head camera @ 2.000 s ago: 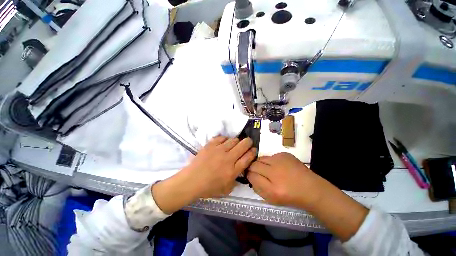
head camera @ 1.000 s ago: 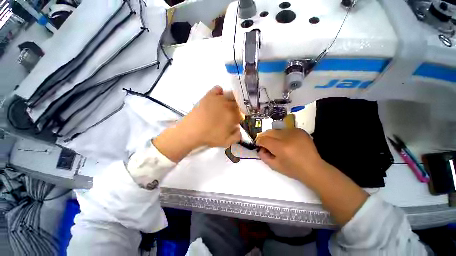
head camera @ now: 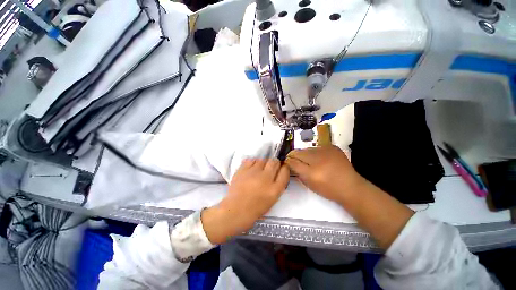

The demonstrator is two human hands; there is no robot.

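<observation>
A white garment panel with a dark edge lies left of the needle and reaches under the presser foot. A small black fabric piece lies at the foot, partly hidden by my fingers. My left hand lies on the panel just below the foot, fingertips pressing the cloth. My right hand touches it at the fingertips and pinches the edge of the black piece. The lockstitch machine stands above, with a tan block right of the foot.
A stack of black pieces lies right of the needle. Pink and dark pens and a dark phone-like object lie further right. Stacked panels fill the upper left. Panel bundles hang lower left, beside blue material.
My left hand has moved down and right from beside the needle to below the foot. The panel now spreads flatter across the table's front left. My right hand stays near the foot.
</observation>
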